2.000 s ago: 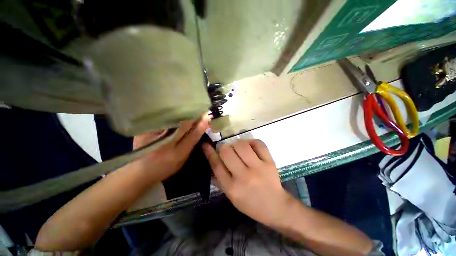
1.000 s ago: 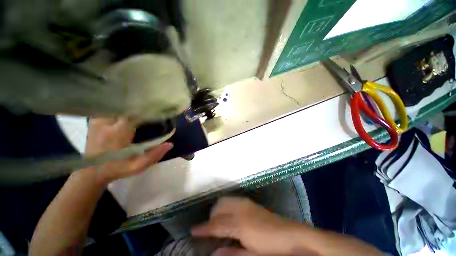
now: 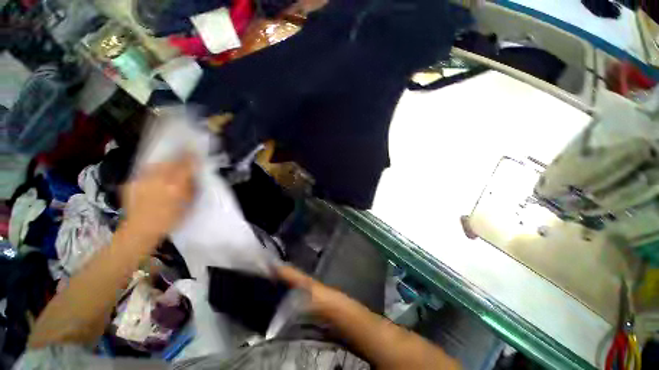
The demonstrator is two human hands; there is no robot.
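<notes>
My left hand (image 3: 160, 194) is blurred and holds the upper part of a long white fabric piece (image 3: 209, 220) to the left of the table. My right hand (image 3: 300, 283) is at the lower end of the white piece, its fingers against the cloth. A small dark fabric piece (image 3: 244, 295) hangs just below the white one, by my right hand; whether the two are joined I cannot tell. A large dark cloth (image 3: 332, 94) drapes over the table's left side. The sewing machine (image 3: 607, 173) is at the right, with no hand at it.
The white tabletop (image 3: 441, 144) has a green front edge. Red and yellow scissors (image 3: 623, 347) are cut off at the lower right. A blue basket (image 3: 181, 345) of mixed cloth is at the lower left. Heaps of cloth and a bin with dark cloth (image 3: 531, 61) lie beyond.
The view has swung left, away from the needle. My hands have left the machine and table front; both are now at the white piece on the left.
</notes>
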